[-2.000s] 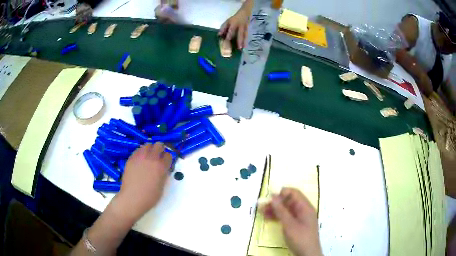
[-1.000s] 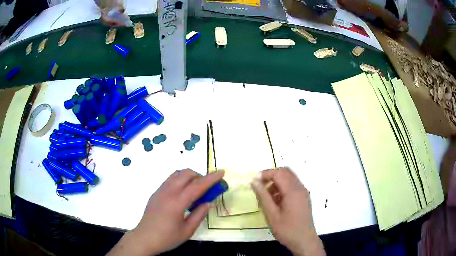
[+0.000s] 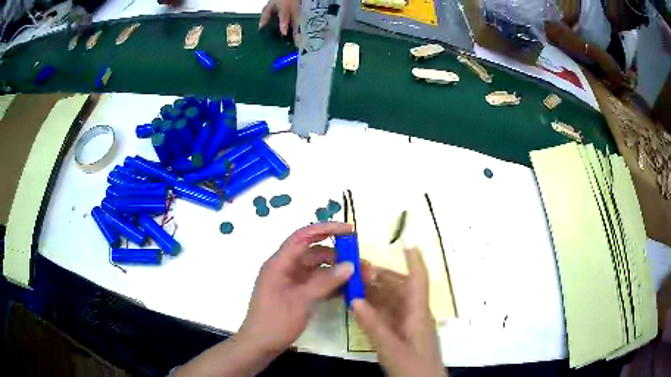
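My left hand holds a blue cylinder upright between thumb and fingers, above the yellow sheet. My right hand is blurred; a fingertip is at the cylinder's lower end. A small pale yellow pad with a dark edge shows at my right fingertip. The yellow sheet in use lies under my hands, partly hidden. A pile of blue cylinders, some with red wire leads, lies to the left. Several dark round discs lie between the pile and my hands.
A tape roll and a yellow sheet are at left. Stacked yellow sheets are at right. Beyond are a metal upright and a green conveyor with tan pieces. Another person's hand is at the belt.
My left hand has turned the blue cylinder from slanted to upright. My right hand has come to its lower end, with the pad raised off the sheet. The camera view has shifted.
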